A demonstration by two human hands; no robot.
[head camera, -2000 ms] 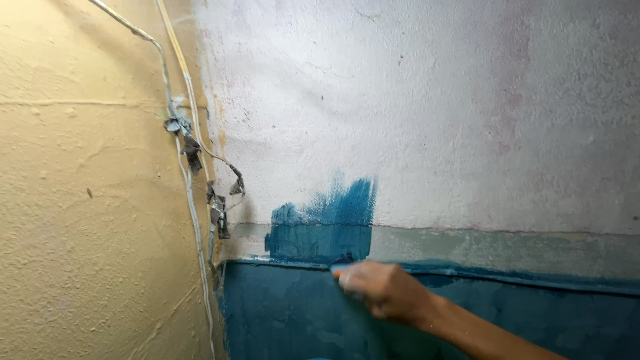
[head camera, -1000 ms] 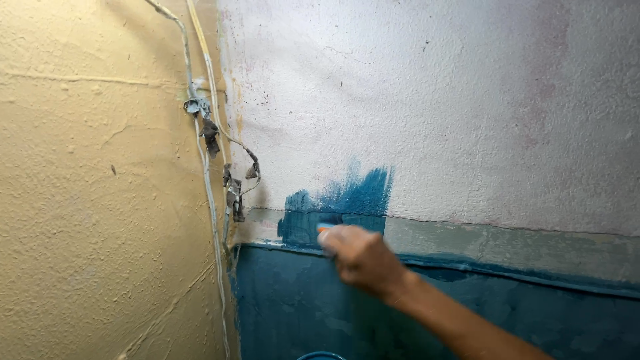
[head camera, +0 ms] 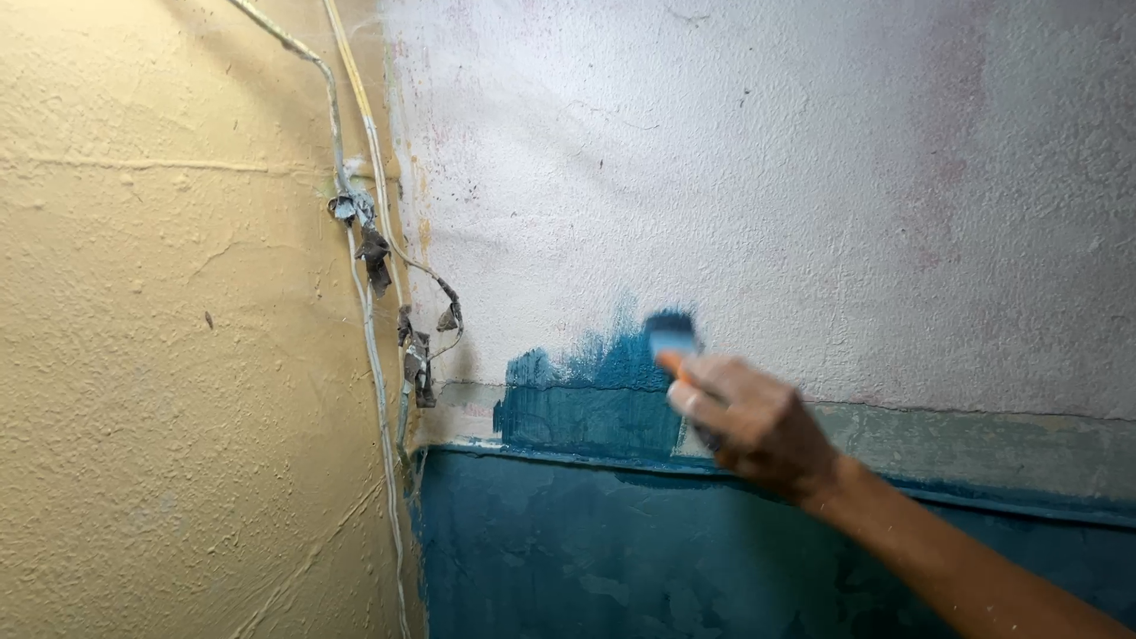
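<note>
My right hand [head camera: 754, 422] grips the orange handle of a paintbrush [head camera: 672, 342], which is blurred. Its dark, paint-loaded bristles point up and meet the white wall [head camera: 799, 222] at the upper right edge of a patch of fresh blue paint [head camera: 586, 413]. That patch has a ragged, streaky top and crosses a grey-green band [head camera: 967, 444]. Under the band a raised ledge tops the dark blue lower wall [head camera: 568, 541]. My left hand is out of view.
A yellow wall [head camera: 177, 399] meets the white one at a corner on the left. Loose cables [head camera: 373, 355] hang down that corner, with torn dark tape [head camera: 374, 257] around them and a looped wire [head camera: 451, 297] sticking out near the blue patch.
My right hand has moved up and right with the brush from near the ledge. A rim at the bottom edge one second ago is out of view now.
</note>
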